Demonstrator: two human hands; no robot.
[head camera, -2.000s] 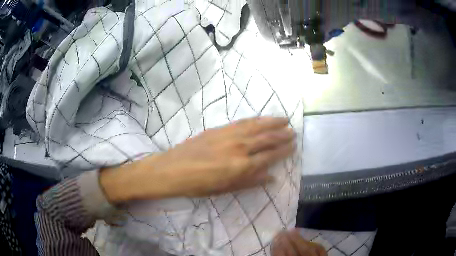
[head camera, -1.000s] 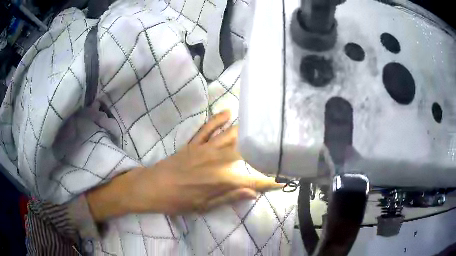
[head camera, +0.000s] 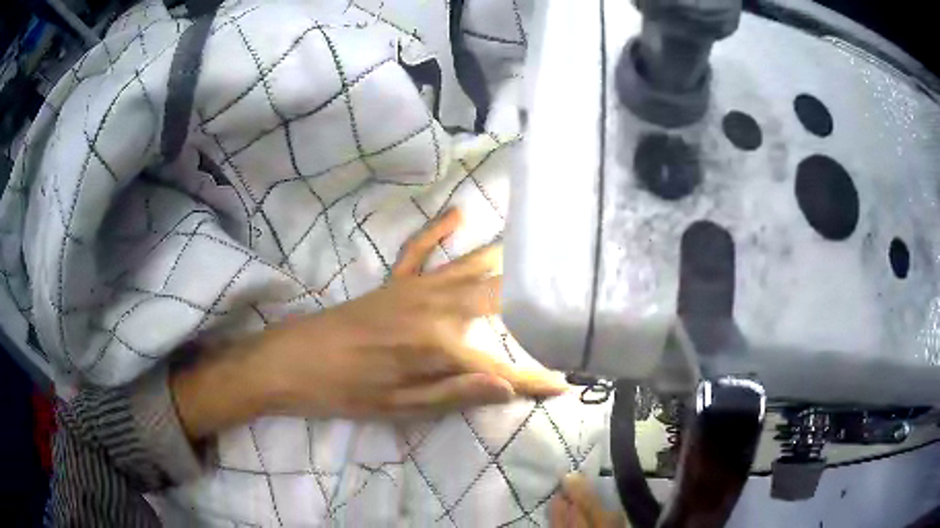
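White quilted lining (head camera: 299, 124) with dark diamond stitch lines covers the left and middle of the view. My left hand (head camera: 412, 335) lies flat on it with fingers spread, pressing it beside the sewing machine head (head camera: 639, 237); some fingertips are hidden by the head. My right hand (head camera: 582, 507) shows only as blurred fingertips at the bottom edge, on or beside the lining's right edge; its grip is not visible. The needle area is hidden behind the machine head.
A shiny curved metal loop (head camera: 716, 443) stands at the front of the head. Tension knobs with springs (head camera: 801, 443) sit to its right. A dark grey strip (head camera: 186, 88) runs along the lining at upper left. A striped sleeve (head camera: 119, 454) covers my left forearm.
The view has shifted so the machine head now fills the right side. My left hand's fingers have spread beside the head. My right fingertips left view and show again at the bottom.
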